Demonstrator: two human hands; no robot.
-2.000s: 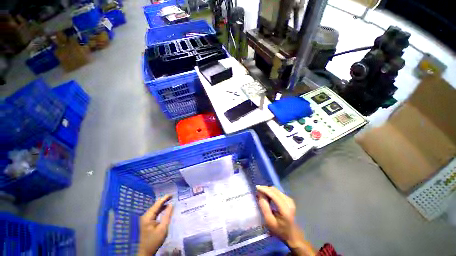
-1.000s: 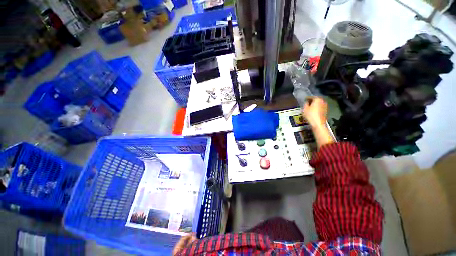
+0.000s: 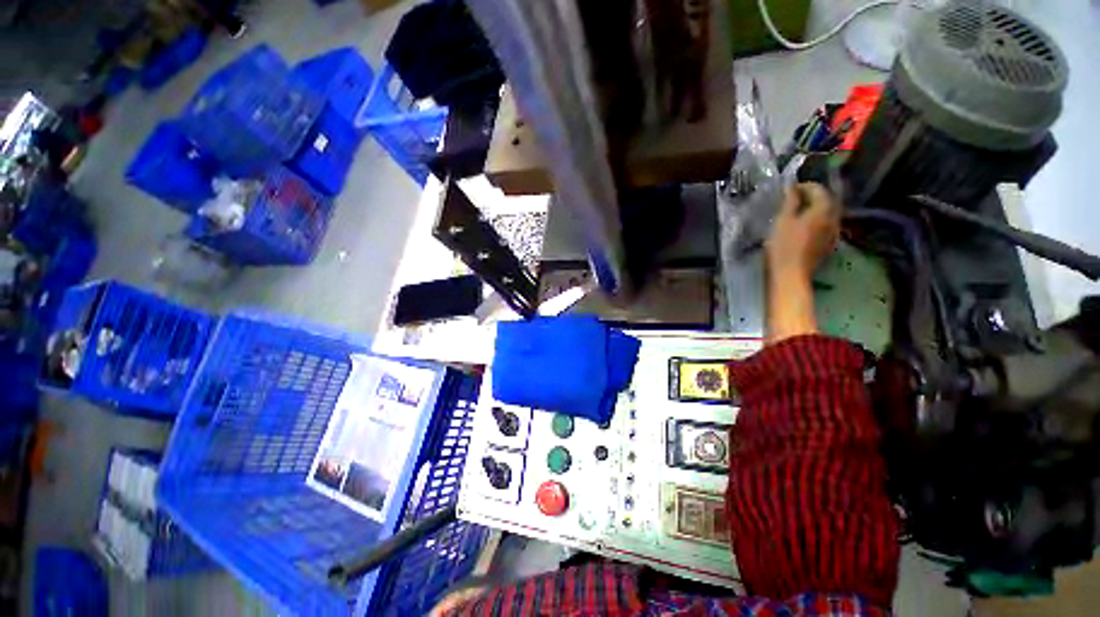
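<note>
My right hand reaches out over the back of the machine, with its fingers bent. It is at the right edge of a crinkled clear plastic bag; whether the fingers grip the bag cannot be made out. Only a sliver of my left hand shows at the bottom edge, and its fingers are cut off. The pale control panel with buttons and dials lies below my right forearm. A folded blue cloth lies on its left part.
Press post stands in front. A grey motor is at upper right, with dark machinery below. A black phone lies on the bench. A blue crate holding newspaper is at left; a dark bar juts over it.
From one second ago, the view has moved closer over the press and panel. My right hand has reached farther back beside the plastic bag. Two seconds ago both hands were over the blue crate.
</note>
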